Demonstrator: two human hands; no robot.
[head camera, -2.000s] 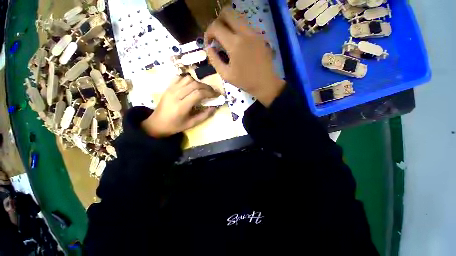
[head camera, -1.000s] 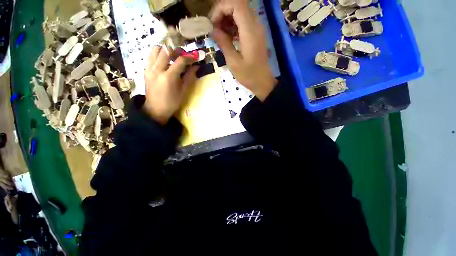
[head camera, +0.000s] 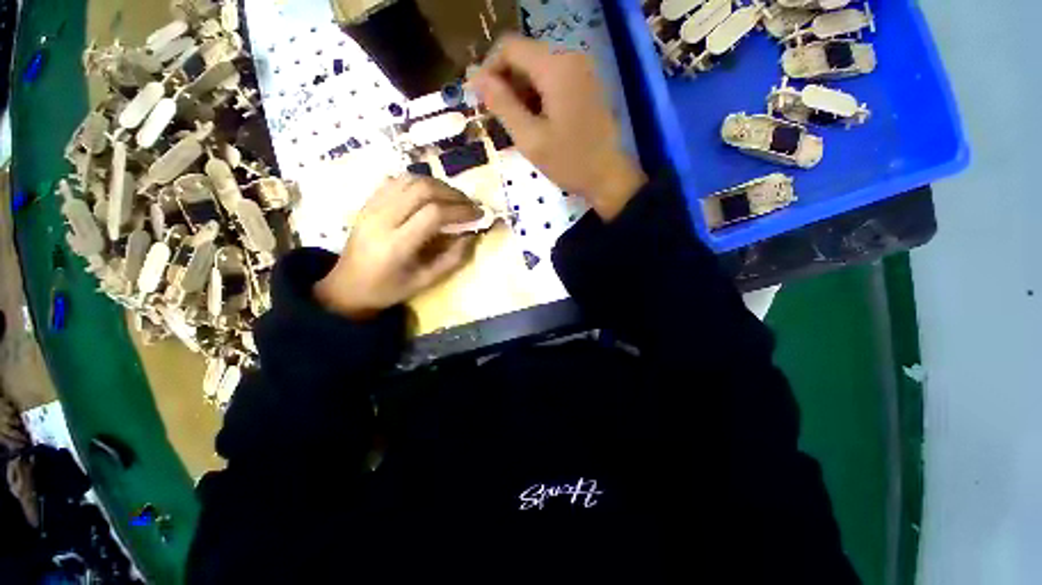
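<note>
My left hand (head camera: 400, 242) is closed over a pale tan part (head camera: 472, 223) on the yellow pad (head camera: 494, 270); only the part's end shows past the fingers. My right hand (head camera: 548, 109) is raised over the white plate, right of the dark-faced block, with fingers curled; I cannot tell whether it holds something small. A tan moulded part (head camera: 437, 129) with a smooth pale oval lies on the white plate beyond my left hand. Black rectangular pieces (head camera: 464, 157) lie just beside it.
The pile of tan parts (head camera: 171, 171) is at the left. The blue bin (head camera: 851, 171) at the right holds several tan parts, some with black rectangles. The brown-gold block (head camera: 429, 43) stands behind the white perforated plate (head camera: 314, 109). Green floor shows at both sides.
A tan part held up near the block a second ago is no longer there. My left hand has come down nearer the pad and the red spot at its fingertips is out of sight.
</note>
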